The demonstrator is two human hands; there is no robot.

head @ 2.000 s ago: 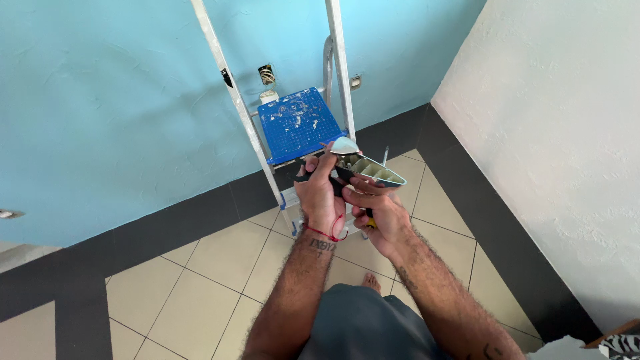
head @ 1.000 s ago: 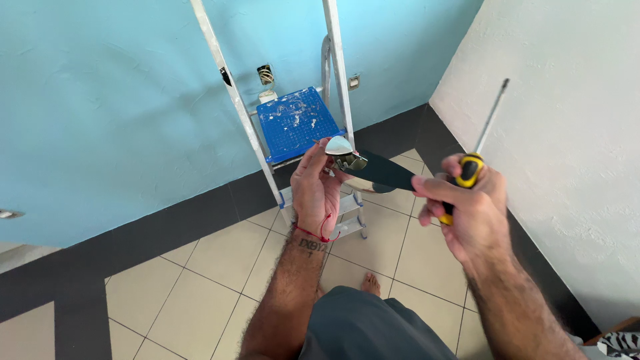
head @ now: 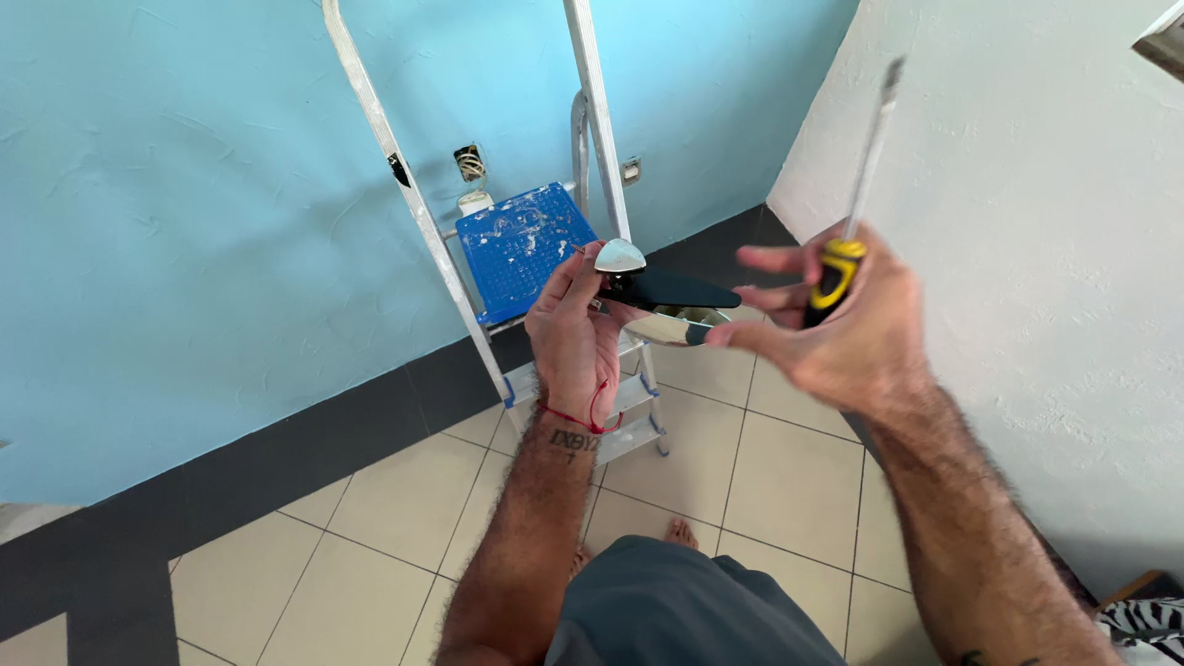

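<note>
My left hand [head: 578, 324] grips a fixture with a rounded mirrored end cap [head: 620, 256], a dark pointed blade-like piece [head: 680, 289] and a curved shiny shell [head: 661, 327] below it. What kind of fixture it is, I cannot tell. A yellow-and-black screwdriver [head: 835, 273] rests in my right hand [head: 851, 324], its metal shaft pointing up. The thumb of that hand is at the shell's right end, while its fingers spread near the dark tip. Part of the fixture is hidden by my left fingers.
An aluminium stepladder [head: 407, 190] with a paint-spattered blue platform [head: 527, 250] stands before the blue wall [head: 231, 231]. Wires show in an open wall box [head: 470, 164], with an outlet [head: 631, 171] to its right. Patterned cloth [head: 1147, 622] lies at lower right.
My right hand was at the fixture, then drew away right with the screwdriver raised; it is now back near the fixture's right end. My left hand keeps its hold.
</note>
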